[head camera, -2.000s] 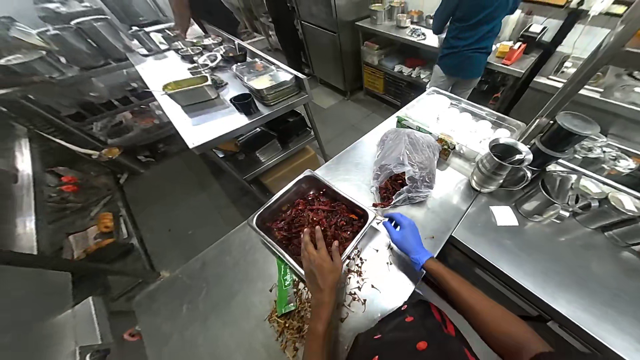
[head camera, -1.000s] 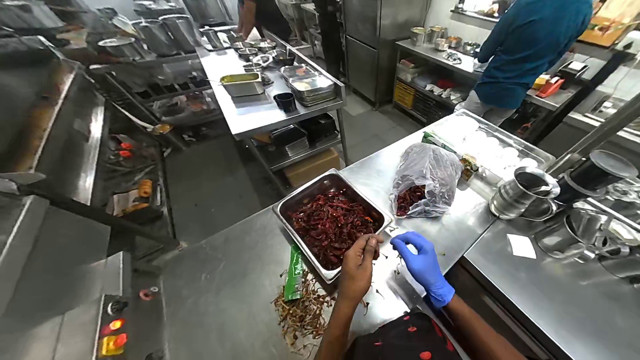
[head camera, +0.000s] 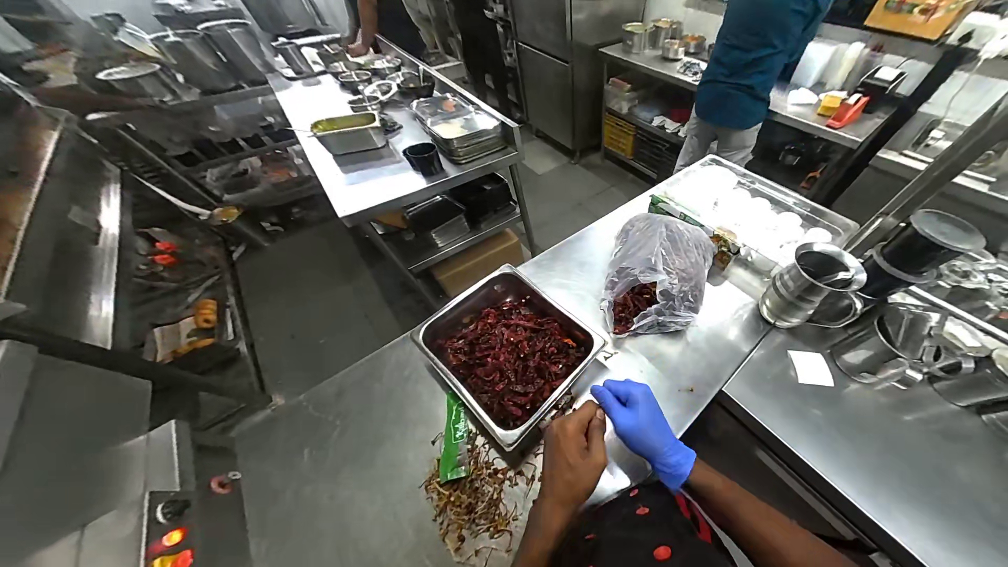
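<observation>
A square stainless steel pan (head camera: 425, 335) full of dried red chillies (head camera: 516, 354) stands on the steel counter. My bare left hand (head camera: 575, 450) is by its near right corner, fingers curled, close against my right hand (head camera: 636, 421) in a blue glove, also with bent fingers. Anything between the fingertips is too small to make out. A clear plastic bag (head camera: 669, 260) with more red chillies in its mouth lies right of the pan. Left of my hands, a pile of chilli stems (head camera: 472, 504) lies by the pan, with a green packet (head camera: 454, 441) at its edge.
Behind the bag is a clear tray of white eggs (head camera: 768, 216). Steel jugs (head camera: 815, 283) and a white paper slip (head camera: 810, 368) are on the right counter. A second steel table (head camera: 315, 165) holds pans and bowls. A person in a teal shirt (head camera: 752, 63) stands beyond the counter.
My left hand was over the chillies in the pan two seconds ago; it has moved out to beside my gloved right hand. The right hand's spread fingers have closed in toward it.
</observation>
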